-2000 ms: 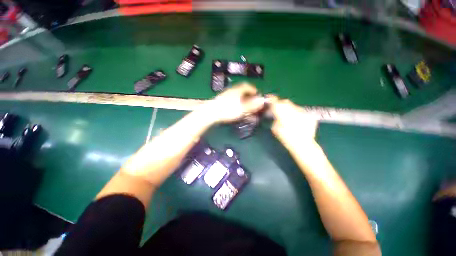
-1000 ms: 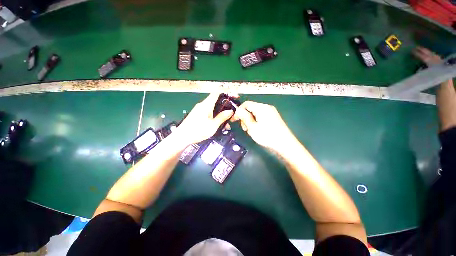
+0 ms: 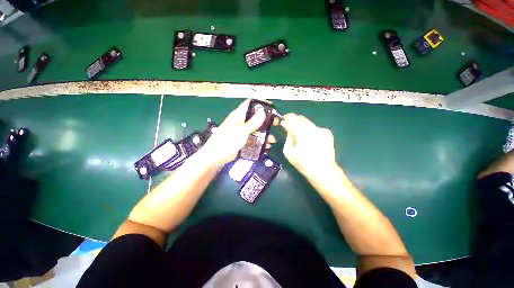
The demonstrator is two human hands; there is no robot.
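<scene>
A black handset (image 3: 255,140) is held upright in my left hand (image 3: 234,134), my thumb across its upper part near a round pale spot. My right hand (image 3: 301,138) is just right of the handset's top end. Its fingertips pinch something small, thin and pale at that end; I cannot tell if it is a part or a tool. Other black handsets lie near my body: one (image 3: 260,179) below the held one, partly over another with a pale face (image 3: 241,170), and an overlapping group (image 3: 158,158) to the left, partly hidden by my left forearm.
Beyond the worn metal strip (image 3: 214,89), handsets (image 3: 266,54) lie spaced on the green surface, with a yellow-framed one (image 3: 432,39) at right. A small pale ring (image 3: 411,212) lies at right. A person's arm (image 3: 499,166) is at the right edge.
The handset in my left hand now shows its keypad side more fully. My right fingertips have moved slightly right, to its top corner. Items on the far strip have shifted left; the neighbour's reaching arm has withdrawn.
</scene>
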